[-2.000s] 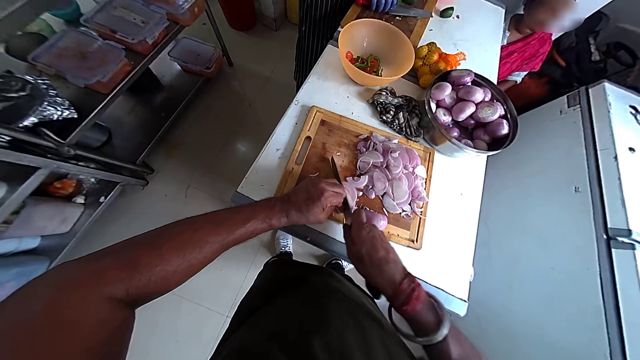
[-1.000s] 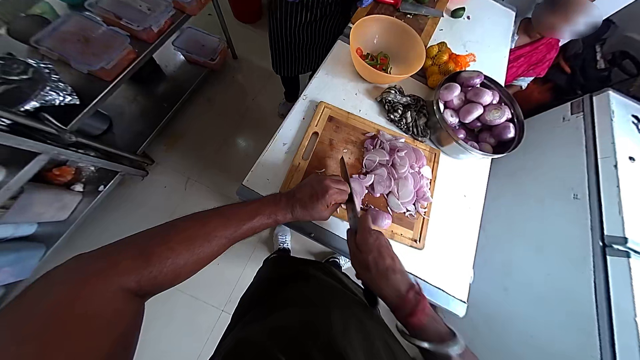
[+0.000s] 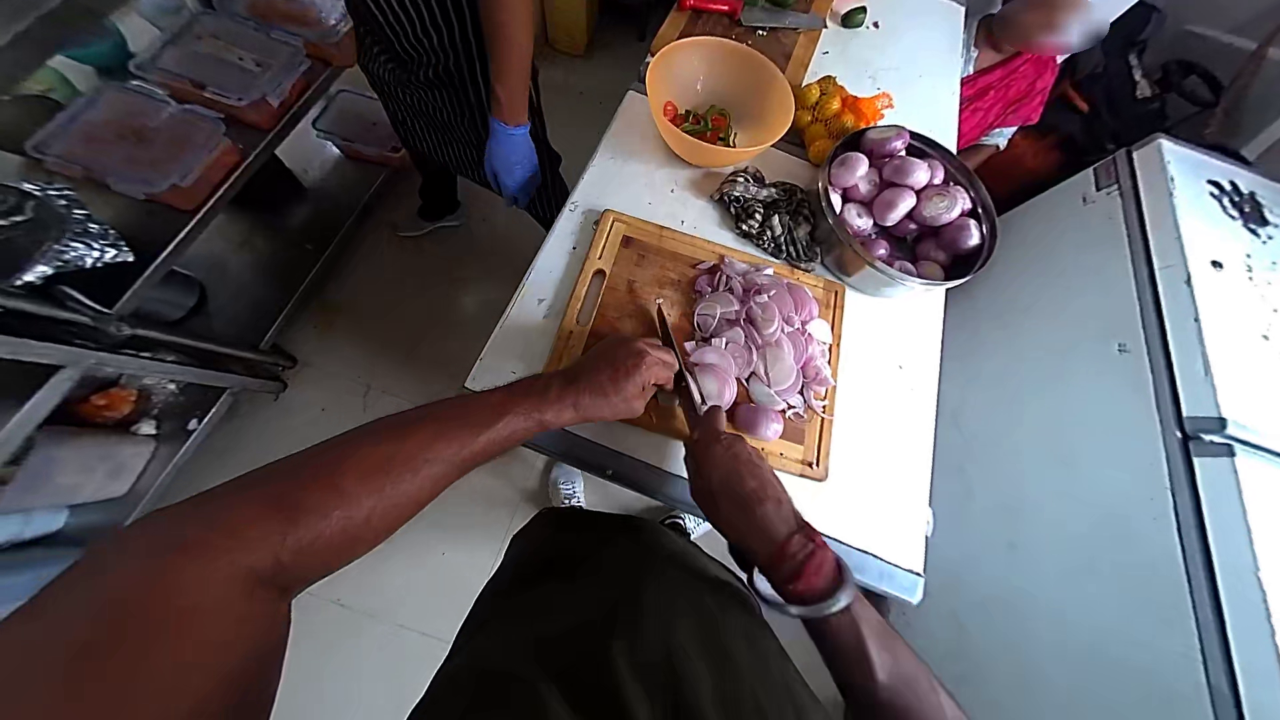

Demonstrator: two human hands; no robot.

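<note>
My right hand (image 3: 735,470) is closed round the handle of a kitchen knife (image 3: 676,355), whose blade points away from me over a wooden cutting board (image 3: 625,270). Just left of the blade, my left hand (image 3: 625,378) has its fingers curled down at the board; what lies under them is mostly hidden, so I cannot tell its grip. Sliced red onion (image 3: 765,335) is heaped on the board's right half, with some slices against the blade. A peeled onion piece (image 3: 759,421) lies near the board's front edge, right of the knife.
Behind the board are an orange bowl (image 3: 720,100) with cut peppers, a crumpled patterned cloth (image 3: 768,215) and a steel bowl (image 3: 985,245) of peeled onions. A person's blue-gloved hand (image 3: 512,160) hangs beyond the table's left edge. Another person is at the back right. A refrigerator (image 3: 1060,400) stands at right.
The person in the striped apron has come further into view beside the table, with a gloved hand now hanging down. That gloved hand was at the far board two seconds ago. My hands remain at the board.
</note>
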